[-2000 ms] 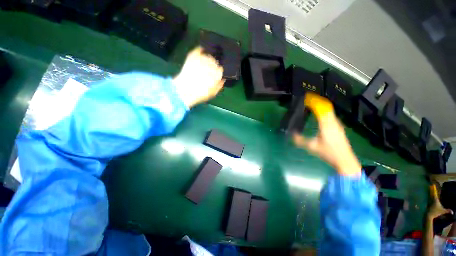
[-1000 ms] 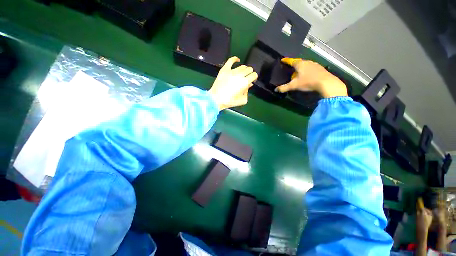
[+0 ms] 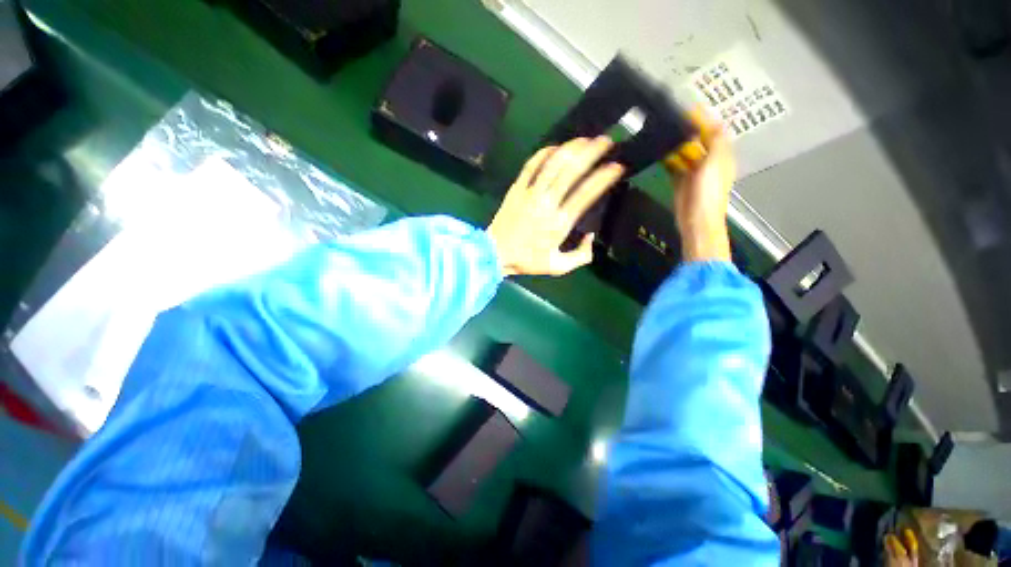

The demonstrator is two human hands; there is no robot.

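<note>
My left hand is bare and lies over the left front of an open black gift box, its fingers against the insert panel and its thumb at the box's front side. My right hand, with yellow finger cots, grips the right edge of the black insert panel, which has a small cut-out and leans over the box. The hands and panel hide the box's inside. Small black accessory boxes lie on the worktable, one behind another.
A square black box with a dark oval in its top stands left on the conveyor. A gold-lettered box and more open boxes stand right. A clear plastic bag with a white sheet lies left. Another person's hand shows lower right.
My right hand has moved from inside the open box to the raised panel's right edge. The panel has tilted down over the box. My left hand has moved onto the box. The view has shifted.
</note>
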